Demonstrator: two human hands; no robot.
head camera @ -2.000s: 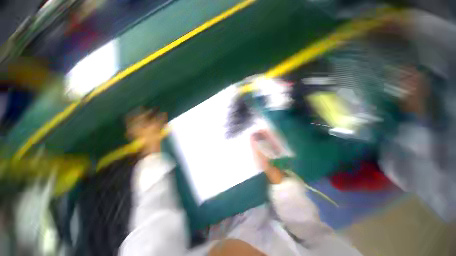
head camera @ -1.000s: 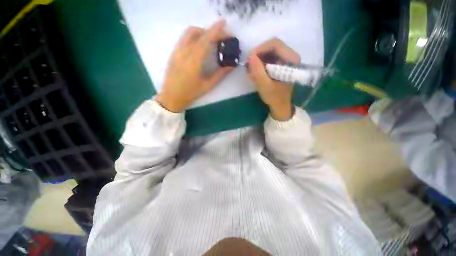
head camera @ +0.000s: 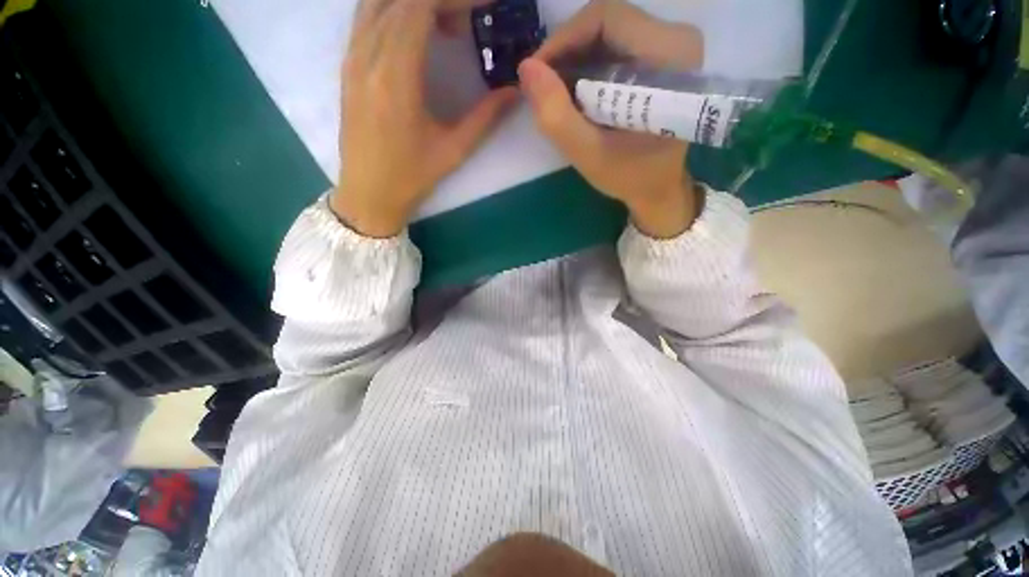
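Observation:
My left hand (head camera: 401, 118) holds a small black housing (head camera: 507, 43) near the top edge of the view, above the white work sheet (head camera: 293, 68). Pale shiny spots show on the housing's face. My right hand (head camera: 626, 124) grips the glue dispensing syringe (head camera: 660, 111), which has a white label with black print. Its front end points left at the housing; the needle tip is hidden by my fingers. A green adapter cap (head camera: 770, 130) sits at its rear, with a yellowish air hose (head camera: 903, 158) running right.
A black blister tray (head camera: 102, 254) with housings in its pockets lies at the left on the green-matted bench (head camera: 203, 113). A black round object (head camera: 968, 20) is at the upper right. Striped sleeves of other people show at both sides. A white basket (head camera: 948, 451) stands lower right.
The view has shifted, so the hands, housing and sheet sit higher in the picture. The scatter of tiny black parts has left view. My right fingers now touch or nearly touch the housing.

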